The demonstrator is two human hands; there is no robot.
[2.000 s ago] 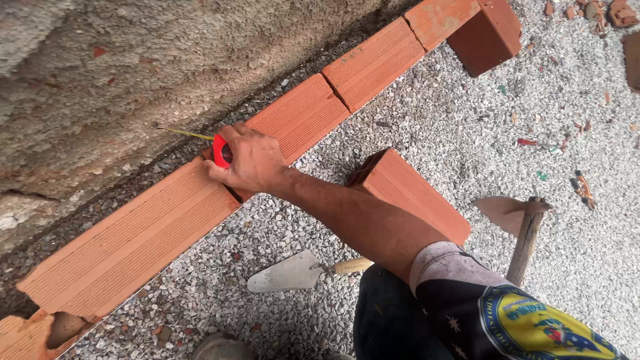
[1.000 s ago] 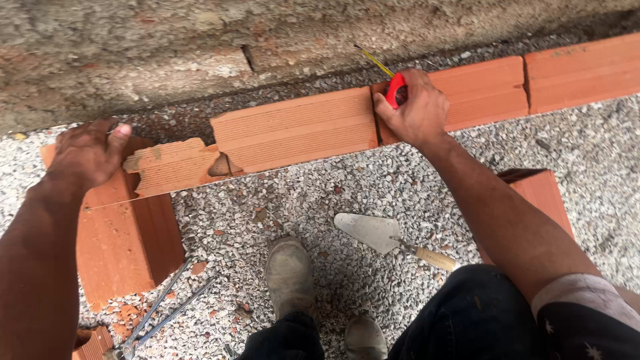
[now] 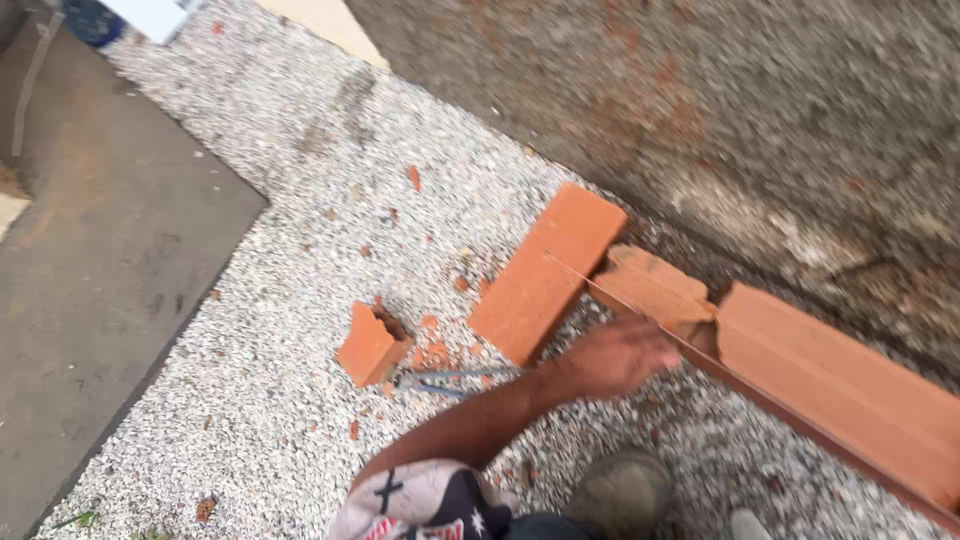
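My left hand [image 3: 624, 357], blurred, is over the taut string line [image 3: 645, 318], beside the broken hollow clay brick piece [image 3: 651, 289]; whether it grips anything is not clear. A whole clay brick [image 3: 549, 271] lies crosswise at the row's end, with the string running from its top. Past the broken piece, a long ribbed clay brick [image 3: 840, 394] continues the row to the right. My right hand is out of view.
A rough masonry wall [image 3: 712, 120] runs behind the row. On the white gravel [image 3: 285, 330] lie a broken brick chunk [image 3: 373, 345], thin metal rods [image 3: 457, 373] and clay chips. A grey slab [image 3: 112, 262] is at left; my boot [image 3: 621, 491] is below.
My left hand has left the crosswise brick and moved along the row to the broken piece. The view has swung left; my right hand and the red tape measure are out of it.
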